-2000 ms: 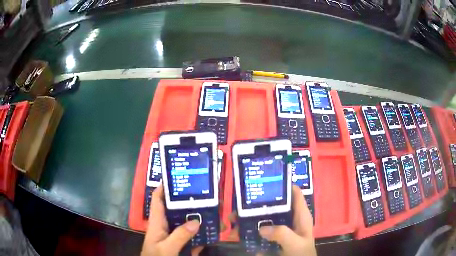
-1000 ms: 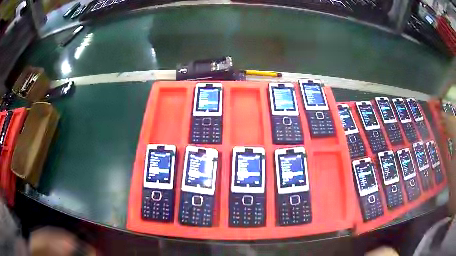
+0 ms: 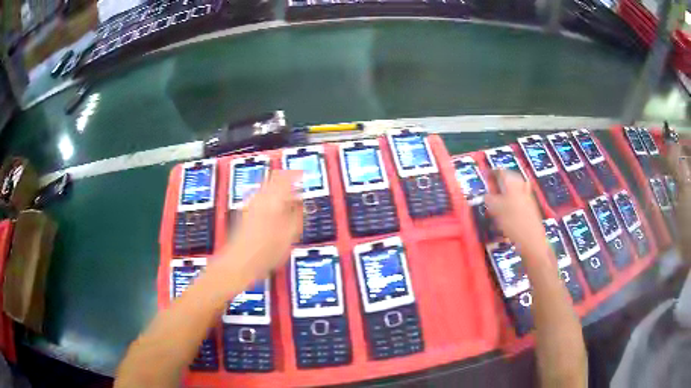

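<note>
Keypad phones with lit screens fill the near red tray [image 3: 451,292], except its empty lower right pocket. My left hand [image 3: 276,208], bare and blurred, is over the upper row, partly covering the second phone [image 3: 247,178] and the third phone [image 3: 311,212]. My right hand [image 3: 509,198], bare and blurred, is over the upper left part of the second red tray [image 3: 606,292], at the phones [image 3: 501,161] there. Whether either hand grips a phone cannot be told. My left forearm crosses phones in the lower left of the near tray.
Behind the near tray lie a black device [image 3: 246,135] and a yellow pen [image 3: 333,128] on the green bench [image 3: 303,76]. An open brown carton [image 3: 29,261] is at left. Another tray with phones [image 3: 644,142] and another person's grey sleeve [image 3: 659,345] are at right.
The first and third upper pockets of the near tray, empty a second ago, now hold phones. Both hands have come in over the trays. The view has shifted, moving the trays left in the picture.
</note>
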